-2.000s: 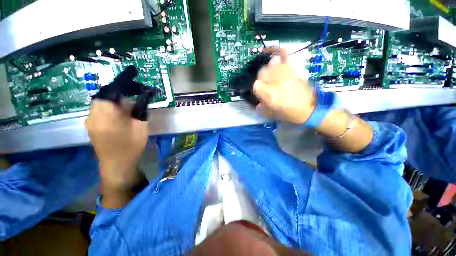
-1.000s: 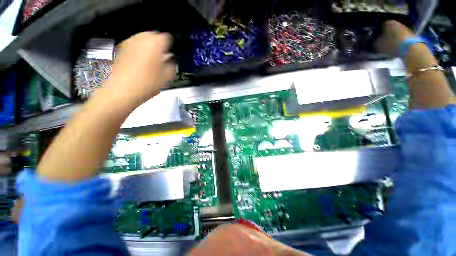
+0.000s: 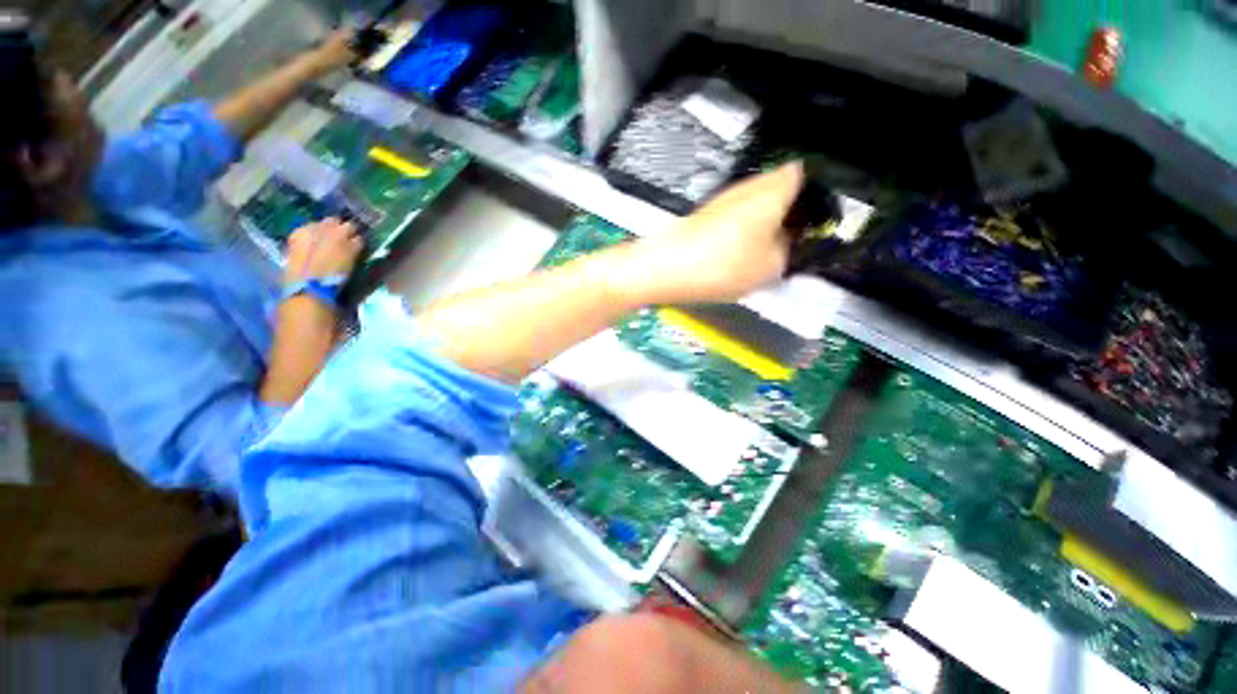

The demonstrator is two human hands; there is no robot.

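Observation:
My left hand (image 3: 739, 237) reaches over the black bins, its black-covered fingertips in a dark bin beside a small white label (image 3: 852, 217). The fingertips blend into the dark bin, so I cannot tell whether they hold anything. My right hand is out of the picture. Below my left forearm lies a green circuit board (image 3: 570, 454) with a long heatsink (image 3: 665, 407) and a yellow strip (image 3: 726, 342). A second green circuit board (image 3: 936, 447) lies to its right, across a dark gap, with its own heatsink and yellow strip.
A bin of silver-grey components (image 3: 676, 144) is left of my hand. Blue components (image 3: 984, 258) and red-and-silver components (image 3: 1153, 359) lie to the right. A metal rail (image 3: 977, 386) runs below the bins. Another worker in a blue coat (image 3: 122, 325) works at a board (image 3: 373, 170) on the left.
The view has swung left and tilted, bringing the other worker into sight. My left hand has moved from above the bins into a dark bin. My right hand has left the picture.

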